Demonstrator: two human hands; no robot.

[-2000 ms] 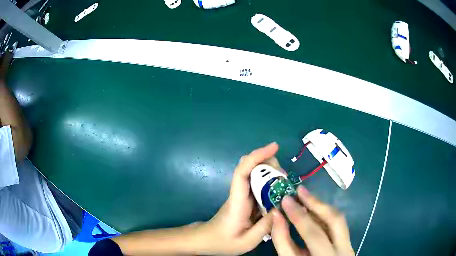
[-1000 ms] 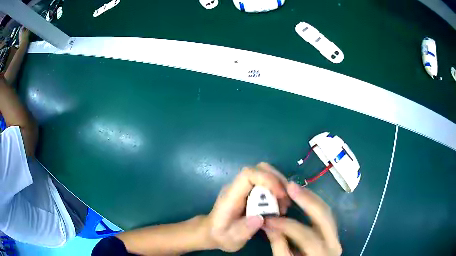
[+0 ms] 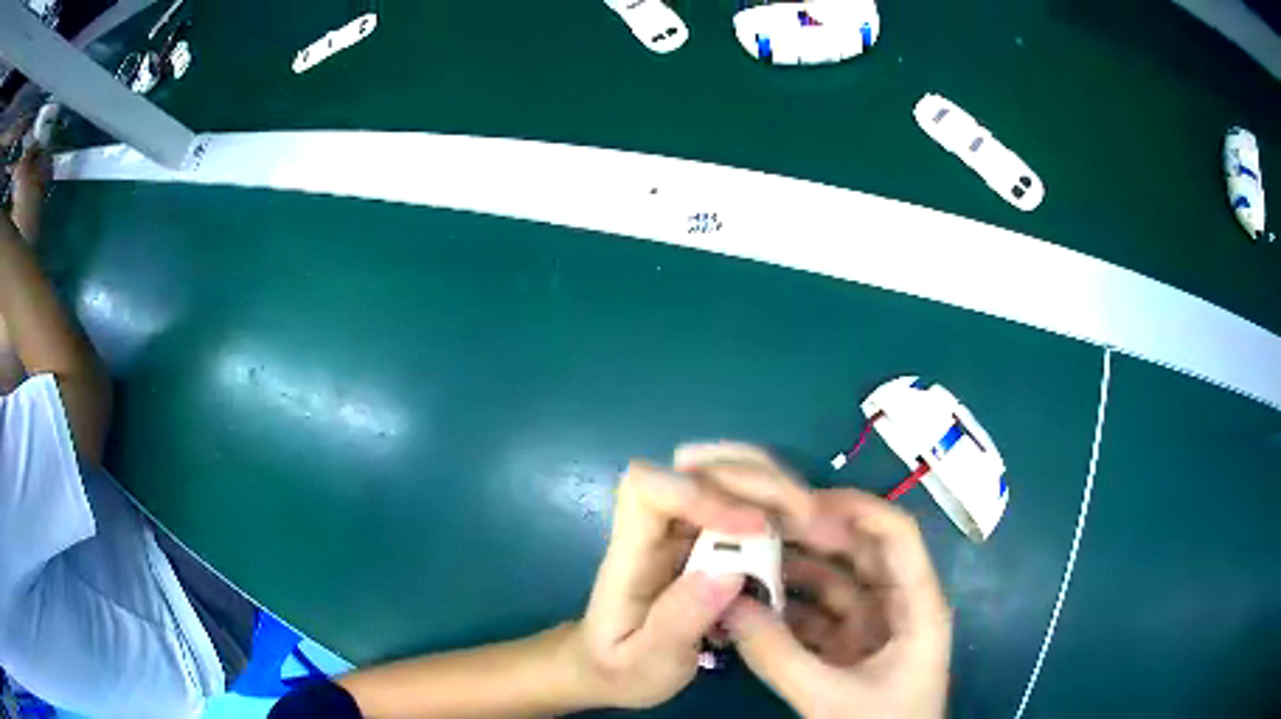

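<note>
A white housing shell (image 3: 733,553) is held up near the bottom centre, its slotted end showing. My left hand (image 3: 653,583) grips it from the left, thumb on its face. My right hand (image 3: 857,597) is blurred and closes on the shell from the right, fingertips at its lower edge. The board inside is hidden by my fingers. A second white shell (image 3: 953,447) with blue patches lies on the green work surface to the right, a red lead and small white connector (image 3: 840,461) beside it; its other red wires run behind my right hand.
A white rail (image 3: 562,176) crosses beyond the work surface. On the belt behind it lie cover plates (image 3: 979,150) and white shells (image 3: 809,31). Another person's arm (image 3: 49,337) and white sleeve are at the left edge. A grey post (image 3: 99,84) stands at the upper left.
The held shell has turned, so the green board seen earlier is now hidden. My right hand has closed further around it. The belt parts have shifted right and nearer.
</note>
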